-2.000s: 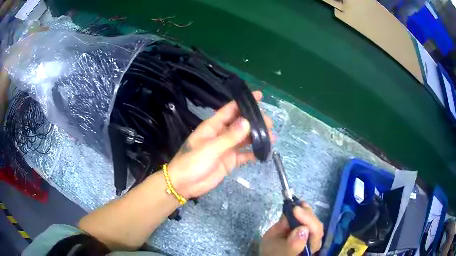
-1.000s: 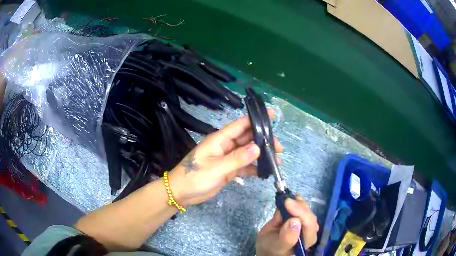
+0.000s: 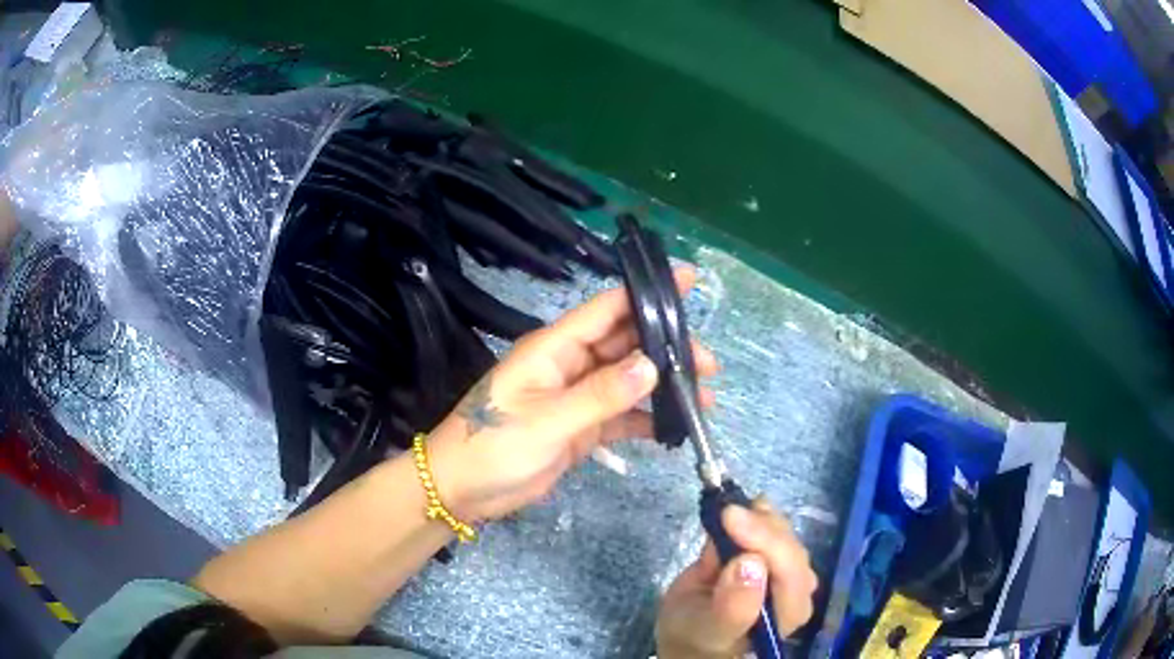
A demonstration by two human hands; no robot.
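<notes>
My left hand holds a slim, glossy black plastic part between thumb and fingers, upright over the bench. My right hand grips the dark blue handle of a soldering iron like a pen. The iron's metal barrel lies along the lower half of the part, its tip near the part's middle. Whether the tip touches it is hard to tell. A loose pile of similar black parts spills out of a shiny clear plastic bag on the left.
The bench has a clear, crinkled covering. A green strip runs behind it. A blue tray at the right holds black items and a yellow square piece. Thin black wires are heaped at the far left. Brown cardboard is at the upper right.
Since the first frame, the iron has moved up from below the part to lie along it, and the part has become more upright. Over the last second, both hands have shifted slightly left.
</notes>
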